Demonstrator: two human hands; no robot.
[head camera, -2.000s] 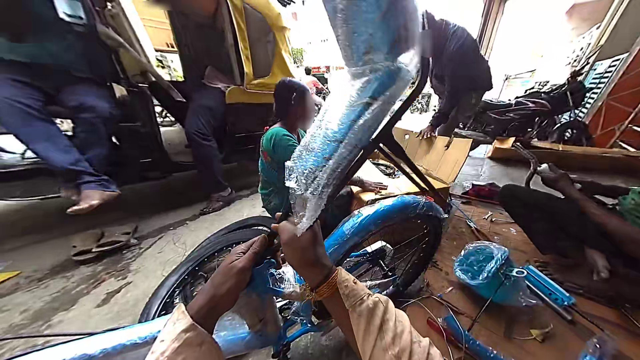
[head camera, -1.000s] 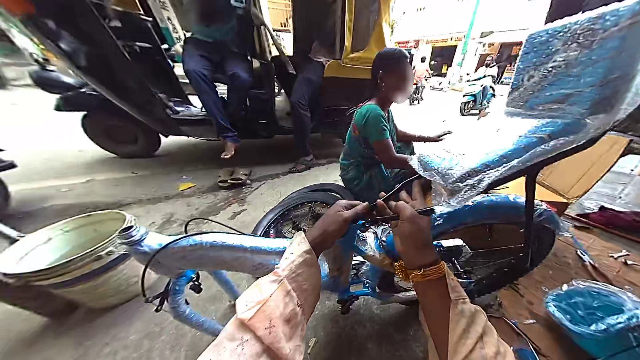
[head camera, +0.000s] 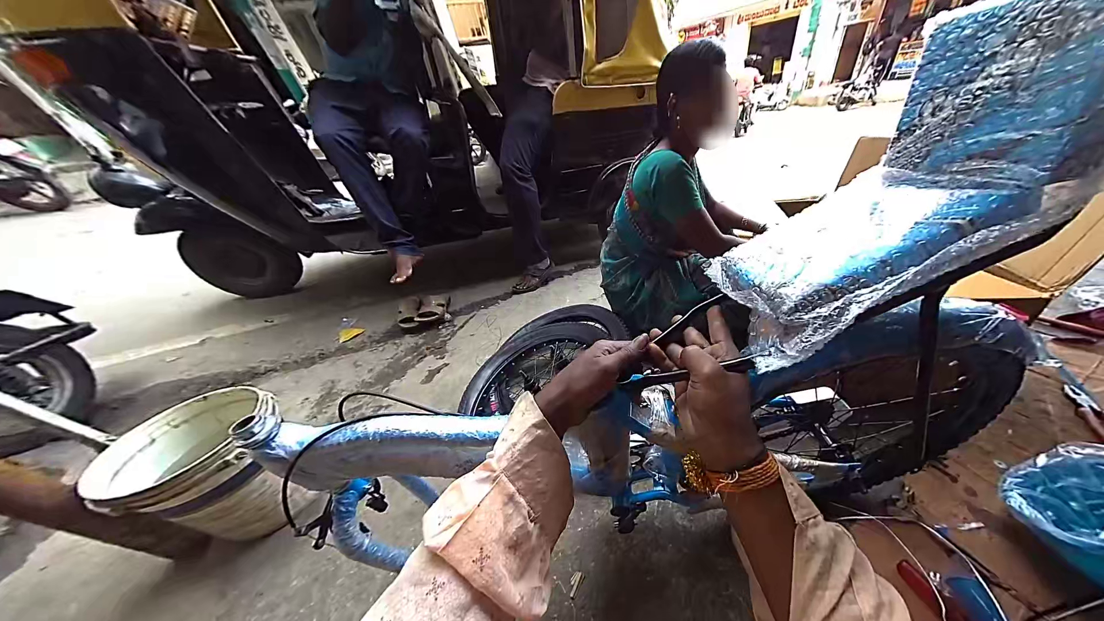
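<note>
A small blue bicycle frame (head camera: 405, 444), wrapped in clear plastic, lies across the view in front of me. My left hand (head camera: 595, 375) pinches a thin black cable (head camera: 686, 321) above the frame. My right hand (head camera: 711, 401) is beside it, its fingers around a dark, thin rod or tool (head camera: 690, 374) that lies level over the frame; its exact kind is unclear. Bubble-wrapped blue parts (head camera: 975, 164) rise at the right over the rear wheel (head camera: 966, 397), which has a blue mudguard (head camera: 914, 336). Another black cable (head camera: 297, 466) loops by the head tube.
A person (head camera: 660, 216) in green sits just beyond the frame, near loose tyres (head camera: 496, 371). A bucket (head camera: 103, 492) stands at the left. An auto rickshaw (head camera: 250, 198) with seated people is behind. Cardboard (head camera: 1048, 259) and a blue basket (head camera: 1056, 500) are at the right.
The view has swung left since two seconds ago, bringing in the bucket. My hands, earlier close together at the plastic wrap, now hold the thin cable and the dark rod over the frame.
</note>
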